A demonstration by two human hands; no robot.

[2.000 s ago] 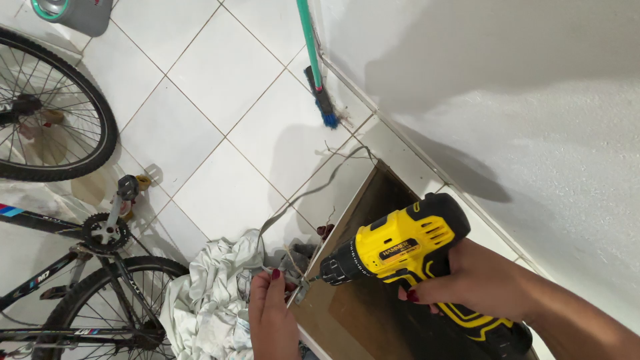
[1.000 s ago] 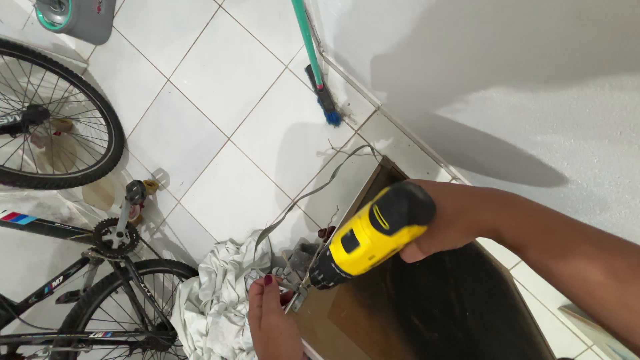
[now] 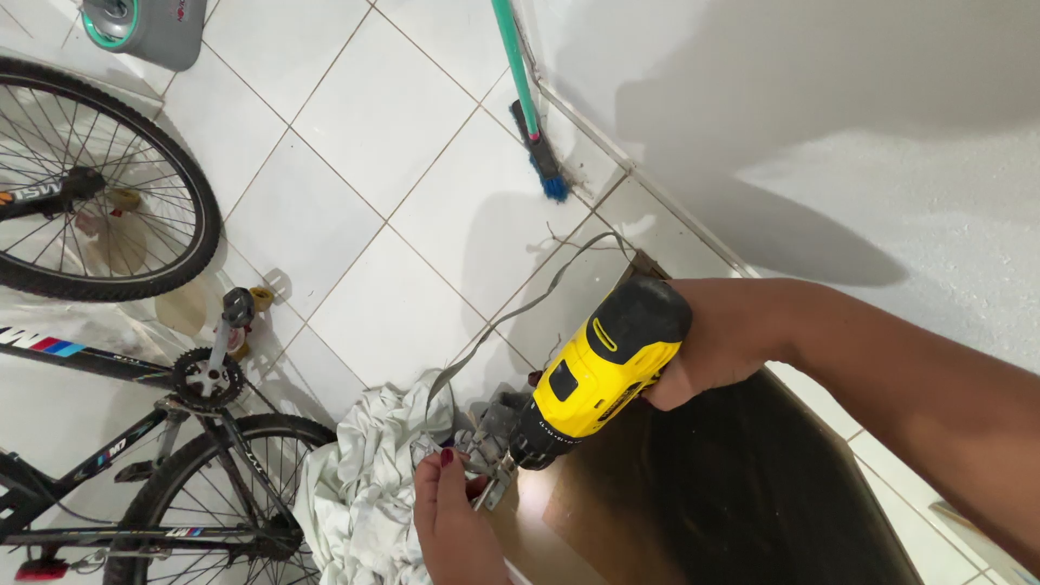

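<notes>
My right hand (image 3: 707,349) grips a yellow and black cordless drill (image 3: 605,366), tilted with its chuck toward the lower left. The drill's lit nose meets a small metal bracket (image 3: 496,487) at the edge of a dark-stained wooden panel or box (image 3: 731,479). My left hand (image 3: 455,512) pinches something small at that bracket between thumb and fingers; what exactly is hidden. Beside this hand lies a crumpled pale cloth (image 3: 366,487). A flat grey cord or strap (image 3: 528,305) curves from near the bracket up to the panel's far corner.
A black bicycle (image 3: 97,370) lies at the left, with another wheel (image 3: 203,219) above its frame. A green-handled broom (image 3: 540,154) with blue bristles rests near the white wall (image 3: 853,122). A grey bucket (image 3: 162,32) stands at the top left on white floor tiles.
My right hand and the drill have swung round, so the drill's rear end now faces the camera and the forearm comes in higher. My left hand stays by the bracket.
</notes>
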